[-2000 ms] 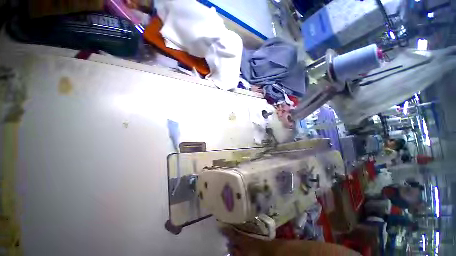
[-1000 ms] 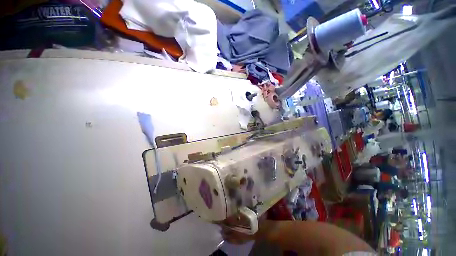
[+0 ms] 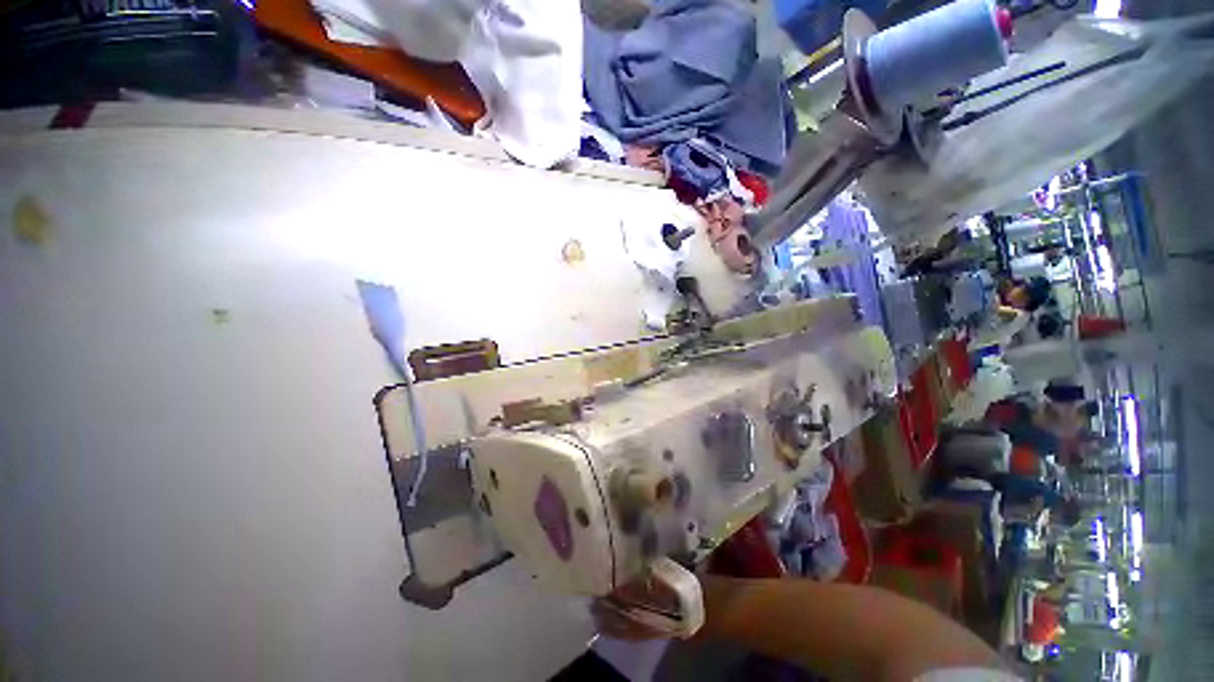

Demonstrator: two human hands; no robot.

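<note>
The cream sewing machine head [image 3: 692, 460] lies across the lower middle, its end cover facing left. My right hand [image 3: 628, 621] is at the bottom, partly hidden by the loop-shaped cream guard on the head. The bare forearm runs off at lower right. The fingers are mostly hidden, so I cannot tell whether they hold anything. A thin pale blue strip [image 3: 386, 320], wider at its upper end, lies on the tabletop and across the bed plate [image 3: 429, 424]. My left hand is not in view.
White tabletop [image 3: 200, 440] spreads left. White cloth [image 3: 526, 80] and grey-blue cloth [image 3: 686, 73] lie along the top edge. A pale blue thread cone [image 3: 935, 56] stands upper right beside clear plastic [image 3: 1065, 127]. Red crates [image 3: 919, 566] are at right.
The view has shifted, so the machine sits farther left than two seconds ago. More of my right forearm and hand shows beside the head. The strip remains on the bed plate.
</note>
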